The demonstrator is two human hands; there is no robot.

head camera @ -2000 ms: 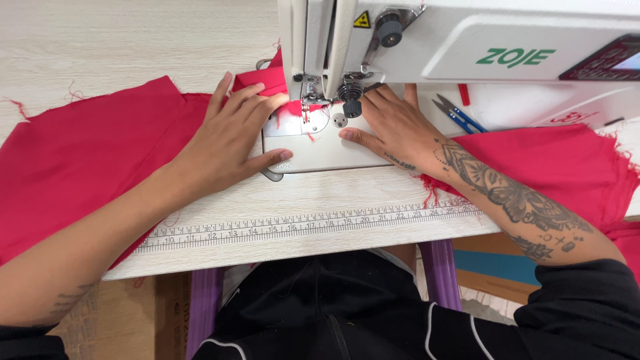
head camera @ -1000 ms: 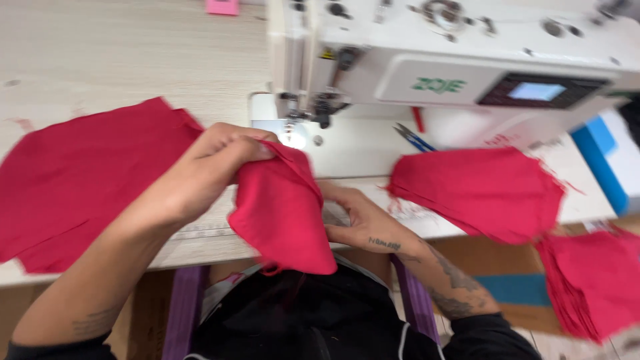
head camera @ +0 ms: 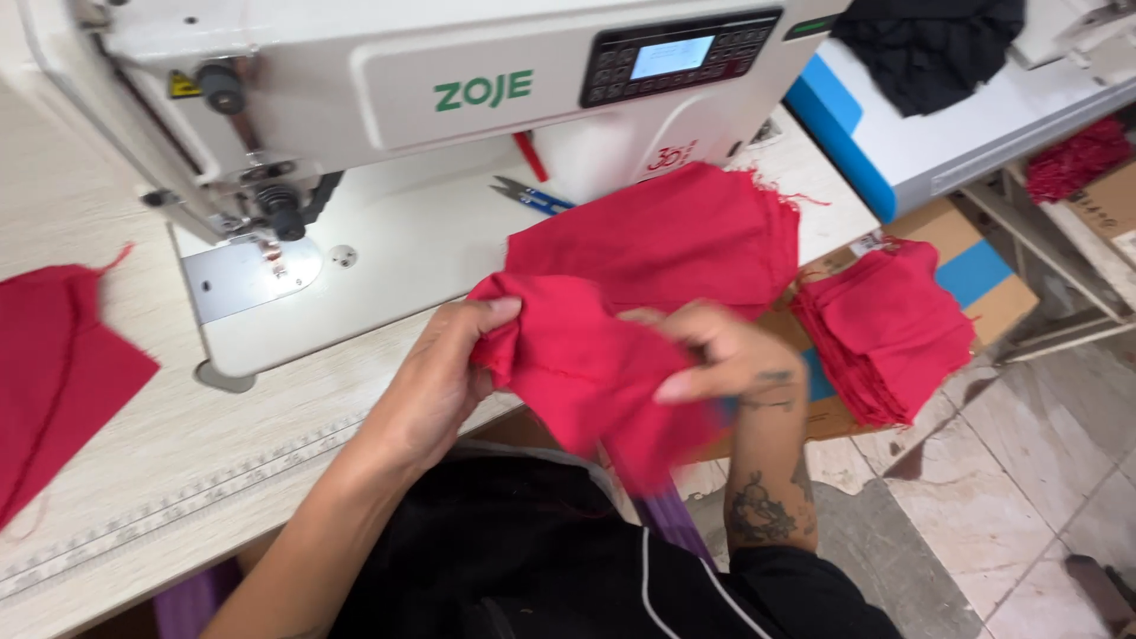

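A red fabric piece (head camera: pixel 577 364) hangs between my hands, off the front edge of the sewing table. My left hand (head camera: pixel 444 382) pinches its gathered left end between thumb and fingers. At its right side, my right hand (head camera: pixel 728 355) is blurred, with thumb and fingers against the cloth; how firmly it grips is unclear. The ZOJE sewing machine (head camera: pixel 479 89) stands behind, and no cloth lies under its presser foot (head camera: pixel 273 257). A stack of red fabric pieces (head camera: pixel 657 240) rests on the table just beyond my hands.
Blue-handled thread snips (head camera: pixel 532 197) lie on the machine bed beside a red stick-like object (head camera: pixel 530 155). More red fabric (head camera: pixel 53 373) is at the left. Another red stack (head camera: pixel 896 328) sits on a cardboard box (head camera: pixel 985 293) at the right. Black cloth (head camera: pixel 932 44) lies on the neighbouring table.
Two seconds ago both hands were at the needle with red cloth. The cloth has since come away from the machine and is held in front of the table. The view has swung right.
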